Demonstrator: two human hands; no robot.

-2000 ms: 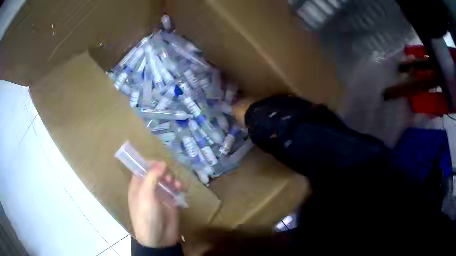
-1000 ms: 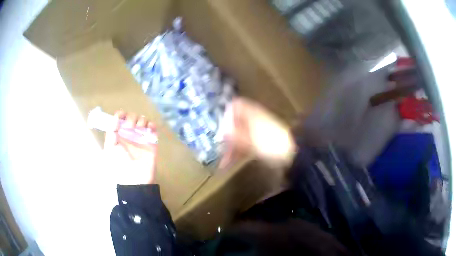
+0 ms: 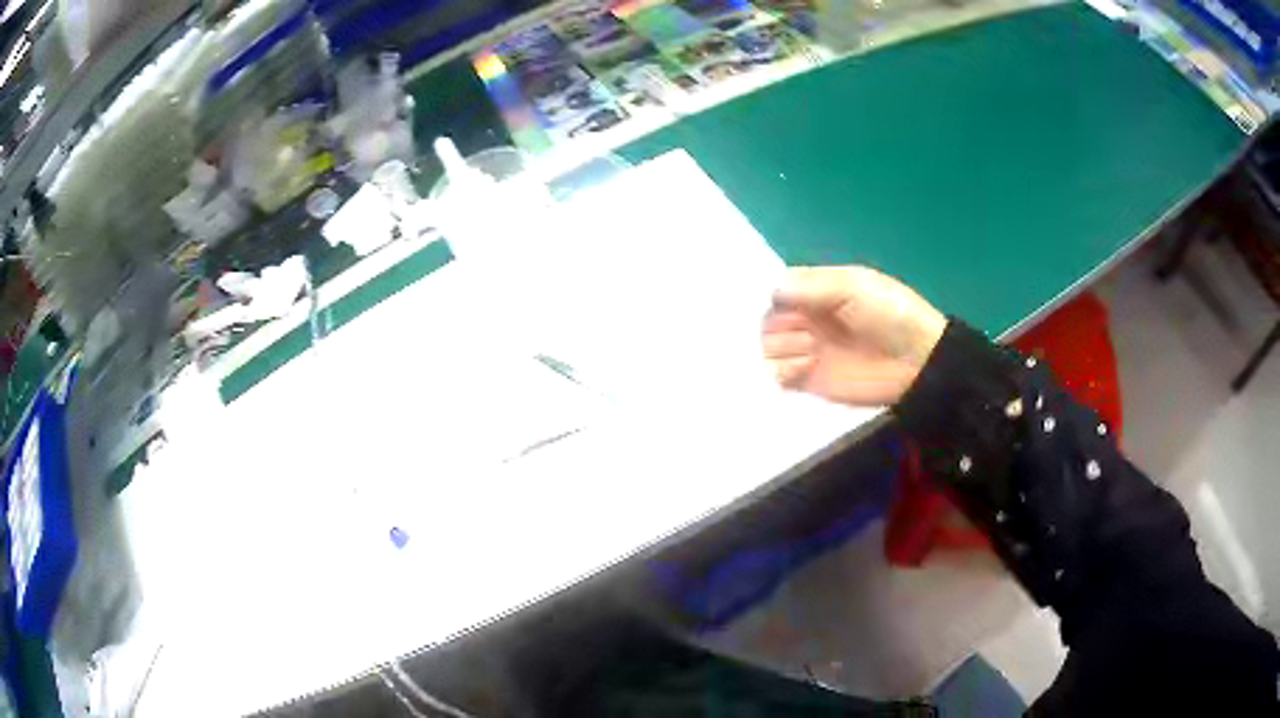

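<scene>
My right hand (image 3: 852, 337) is over the right end of a white sheet (image 3: 463, 407) on the bench, near the front edge. Its fingers are curled towards the sheet; the picture is overexposed there, and whether it holds anything cannot be told. My left hand is not in view. Two thin dark sticks, one (image 3: 557, 368) further back and one (image 3: 543, 443) nearer, lie on the sheet. A small blue piece (image 3: 399, 537) lies on the sheet at the front left.
A green mat (image 3: 969, 168) covers the bench on the right. Crumpled white tissue (image 3: 267, 288) lies at the back left. A blue tray (image 3: 42, 512) stands at the far left. Printed sheets (image 3: 646, 63) lie at the back. A red stool (image 3: 1074, 365) is below the bench edge.
The view has swung from the open cardboard box of syringes to the bench. My left hand with its syringe has gone out of view. My right hand is now over the white sheet.
</scene>
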